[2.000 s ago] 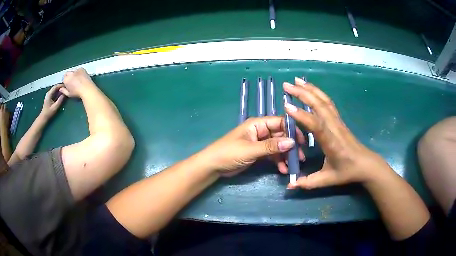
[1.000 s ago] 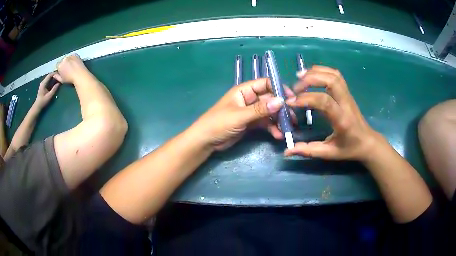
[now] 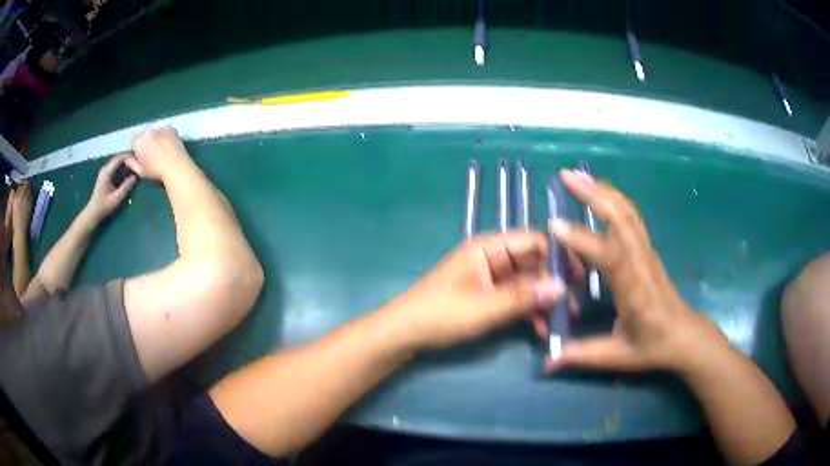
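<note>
A slim blue-grey tube unit is held upright in the picture between my two hands, its white end piece towards me. My left hand grips its middle with thumb and fingers. My right hand touches it with the thumb at the white end and fingertips near the far end. Three more tube units lie side by side on the green worktop, their near ends hidden behind my left hand. Another tube unit lies behind my right hand, partly covered. The held unit is slightly blurred.
A pale edge rail crosses beyond the worktop, with a yellow strip on it. Several tube units, one at centre, lie on the green conveyor belt. A neighbour's bare arm rests at left; another person's arm shows at right.
The view has shifted, so the worktop and rail appear lower and further right than one second ago. The held tube unit was tilted and now stands nearly straight, with my right fingertips nearer its far end.
</note>
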